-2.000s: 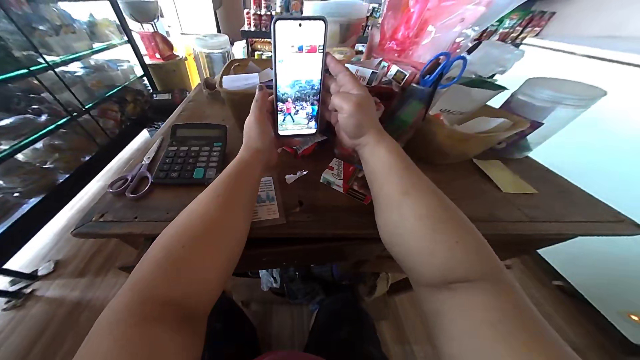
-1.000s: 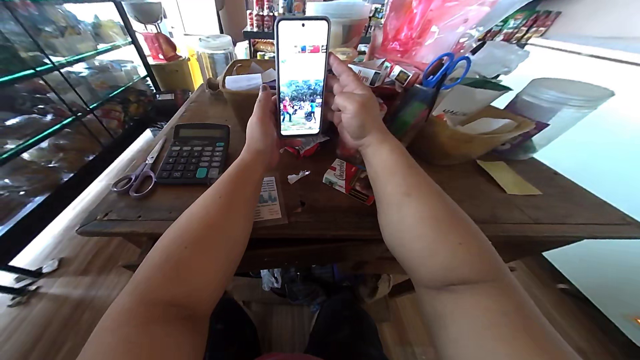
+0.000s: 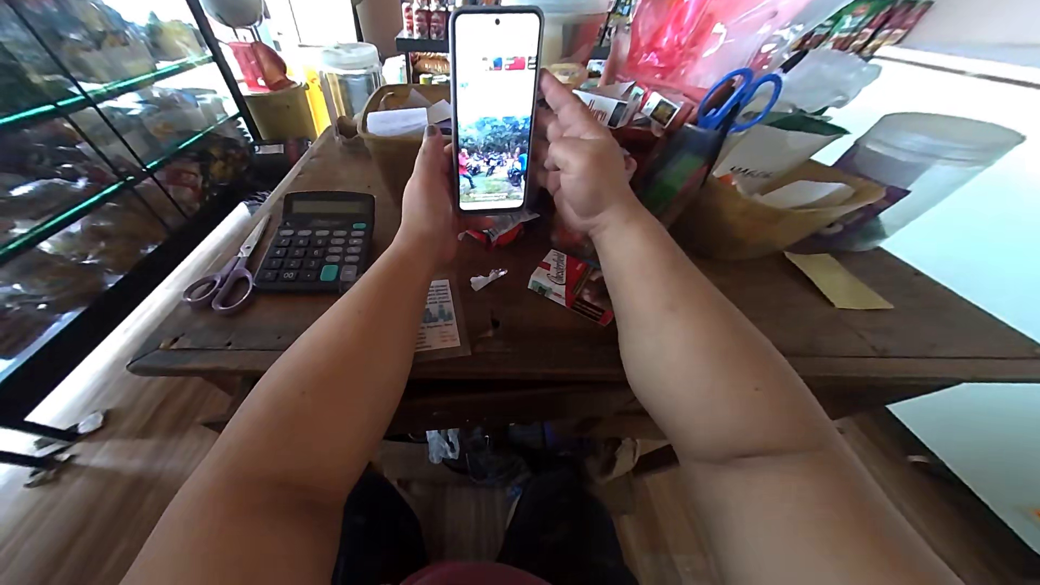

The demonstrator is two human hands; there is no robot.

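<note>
A smartphone [image 3: 494, 114] stands upright above the wooden table, its lit screen towards me, showing a picture of people outdoors. My left hand [image 3: 431, 191] grips its left edge, the thumb along the side. My right hand [image 3: 587, 158] is at its right edge, index finger raised and the other fingers curled; some fingertips are hidden behind the phone, which both hands seem to hold. Below lie a cigarette pack [image 3: 571, 286], a scrap of foil [image 3: 487, 279] and a printed card [image 3: 439, 318] partly behind my left forearm.
Left on the wooden table [image 3: 520, 345] are a black calculator [image 3: 317, 244] and scissors [image 3: 231, 276]. Blue-handled scissors [image 3: 739, 101] stand in a holder at right, beside a brown container [image 3: 751, 211], a clear plastic tub [image 3: 918, 179] and a yellowish paper [image 3: 841, 280]. Glass shelves [image 3: 106, 106] rise at far left.
The picture on the phone's screen has shifted. Both hands stay at the phone in much the same pose.
</note>
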